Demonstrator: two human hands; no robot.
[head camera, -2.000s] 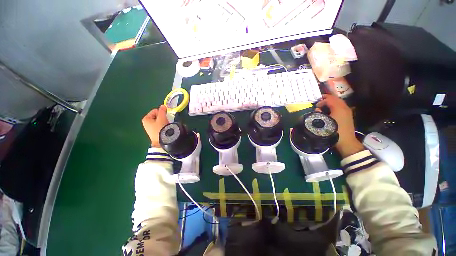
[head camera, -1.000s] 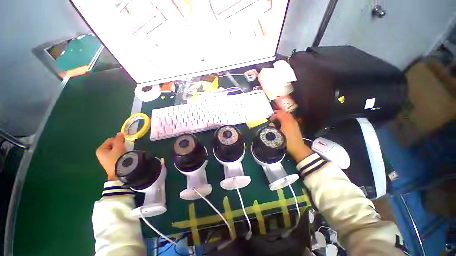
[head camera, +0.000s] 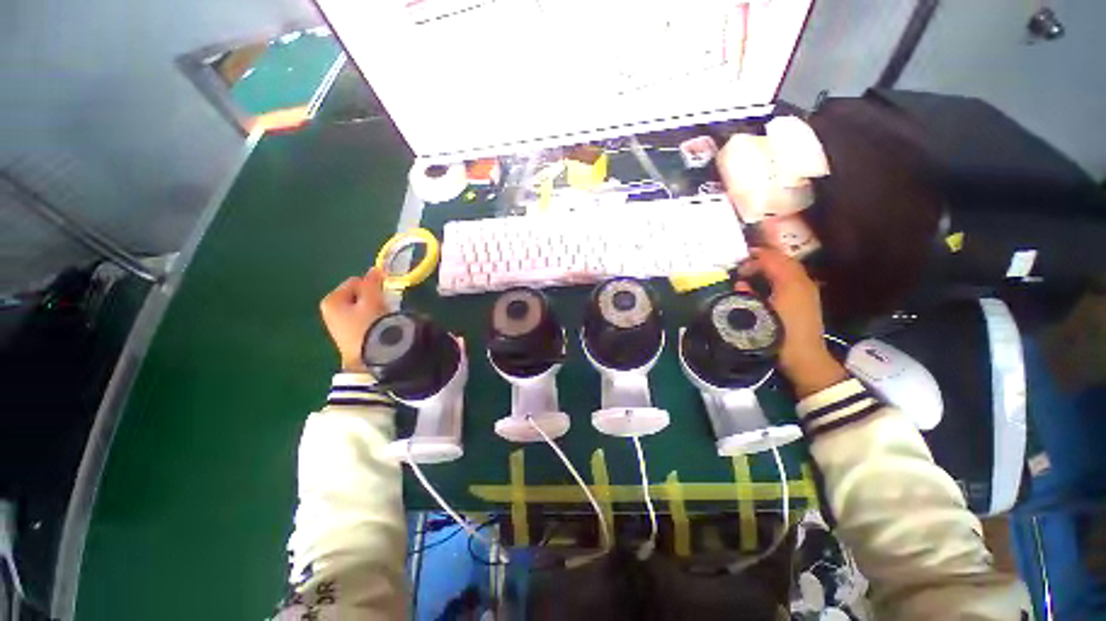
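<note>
Four bullet security cameras stand in a row, lenses tilted up: leftmost, second, third, rightmost. Each has a black round head, a white bracket foot and a white pigtail cable running to the bench edge. My left hand is beside and behind the leftmost camera, fingers curled, fingertips at the lower edge of the yellow tape roll; whether they grip anything cannot be told. My right hand is behind and beside the rightmost camera, fingertips near the keyboard's right end; its grip is unclear.
A white keyboard lies behind the cameras, below a bright monitor. A white tape roll is behind the yellow one. A white mouse and black machine are at right. Yellow tape marks line the bench edge.
The head view swung right, then back left, so the whole scene shifted in the picture. The cameras keep their row, and both hands stay at nearly the same spots beside them.
</note>
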